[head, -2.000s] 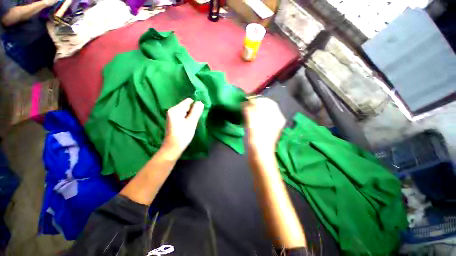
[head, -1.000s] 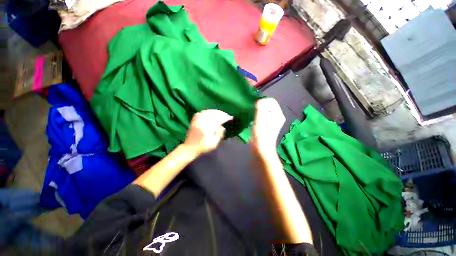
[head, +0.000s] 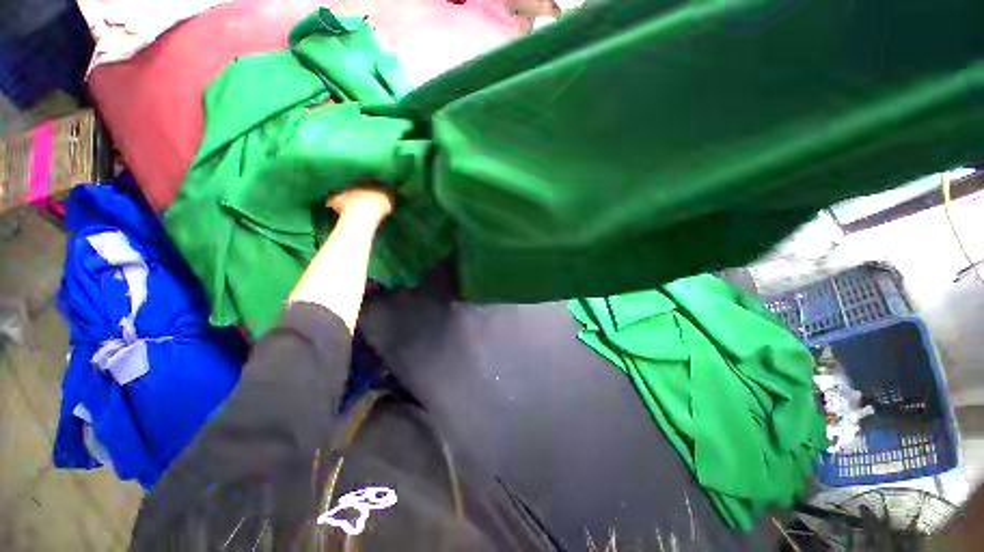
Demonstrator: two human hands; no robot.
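Observation:
A green garment (head: 647, 151) is stretched up in the air from the centre to the upper right, above the black pad (head: 529, 399). My left hand (head: 361, 203) is at its left end, partly covered by green cloth; its fingers are hidden in the folds. My right hand is not visible; the raised cloth covers the upper right. A crumpled green pile (head: 237, 194) lies under and left of my left hand on the red cloth (head: 140, 108). A second green pile (head: 723, 388) lies at the right side of the pad.
A blue cloth bundle (head: 140, 334) stands below left, beside a carton with a pink strip (head: 41, 162). A blue plastic basket (head: 885, 464) with white scraps is at the right, above a wire fan (head: 896, 507). A cable (head: 950, 216) hangs at the far right.
The green garment has been lifted and spread towards the upper right. My left hand has moved left and my right hand has gone from sight. The cup is no longer visible.

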